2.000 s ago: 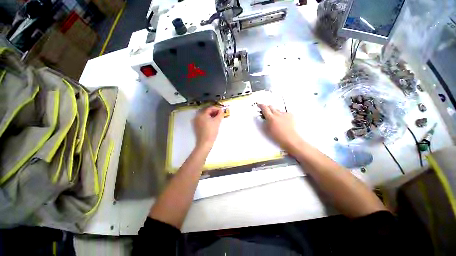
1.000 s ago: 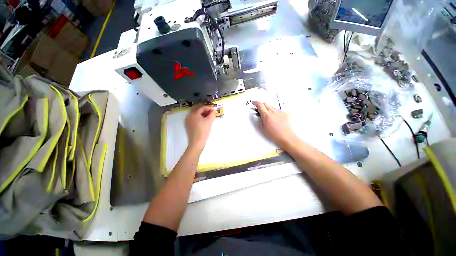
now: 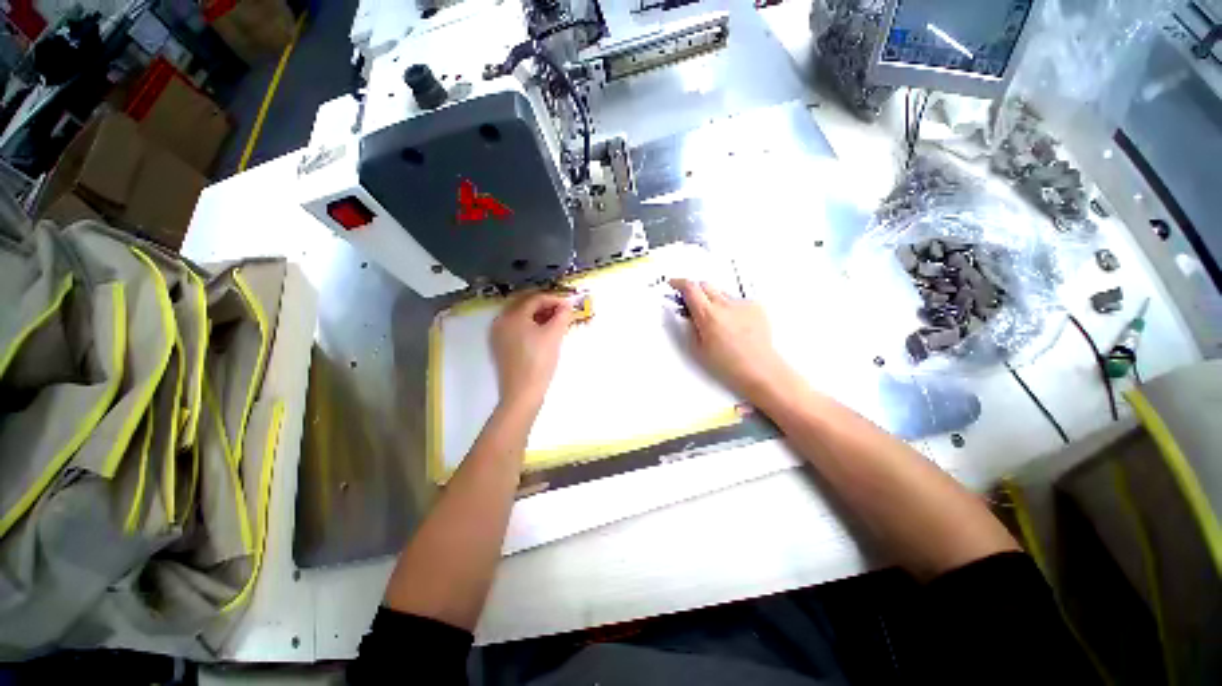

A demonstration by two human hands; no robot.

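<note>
A flat white template plate (image 3: 603, 375) with a yellow border lies on the metal bed in front of the machine head (image 3: 469, 188). My left hand (image 3: 527, 342) is over the plate's upper left part, its fingertips at a small yellow-gold block (image 3: 582, 311) near the needle area. Whether the fingers grip the block or only touch it is hard to tell. My right hand (image 3: 724, 332) rests on the plate's upper right part, thumb and fingers close together near small dark marks or pieces. What lies under these fingers is hidden.
Beige fabric bags with yellow edges (image 3: 134, 402) are piled at left, and another pile (image 3: 1139, 536) is at lower right. A clear plastic bag with brown-grey pieces (image 3: 954, 298), a green-handled tool (image 3: 1123, 351) and a touchscreen (image 3: 954, 38) are at right. Cartons (image 3: 134, 168) stand at far left.
The view has shifted slightly, so the machine and table sit a little further left. Both hands keep nearly the same places on the plate.
</note>
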